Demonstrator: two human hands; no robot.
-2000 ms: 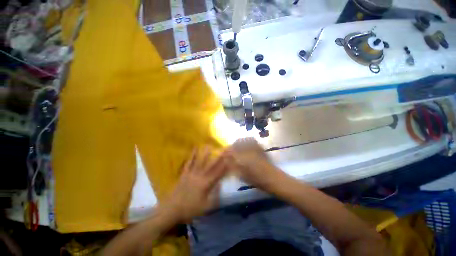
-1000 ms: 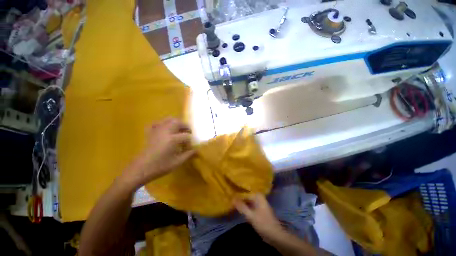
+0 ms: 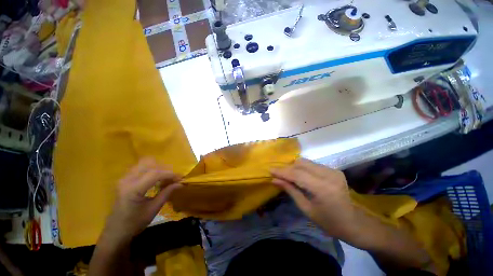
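A yellow fabric piece (image 3: 232, 183) is stretched between my hands in front of the sewing machine head (image 3: 324, 70). My left hand (image 3: 141, 191) pinches its left end between thumb and fingers. My right hand (image 3: 316, 188) pinches its right end. A seam or folded edge runs straight between them, and the cloth hangs below it. The presser foot area (image 3: 254, 112) is behind the cloth, with no fabric under it. A large flat yellow panel (image 3: 102, 108) lies over the table at left, partly behind my left hand.
A blue plastic basket (image 3: 469, 199) with yellow pieces stands at lower right. Scissors (image 3: 33, 234) hang at the table's left edge. A brown taped board (image 3: 162, 43) lies behind. More yellow cloth (image 3: 181, 261) is below the table edge. A cable bundle (image 3: 432, 101) is at right.
The yellow piece has gone from near the needle to in front of the machine. It was bunched and is now held taut. My right hand has moved up and right; my left hand is lower and farther left.
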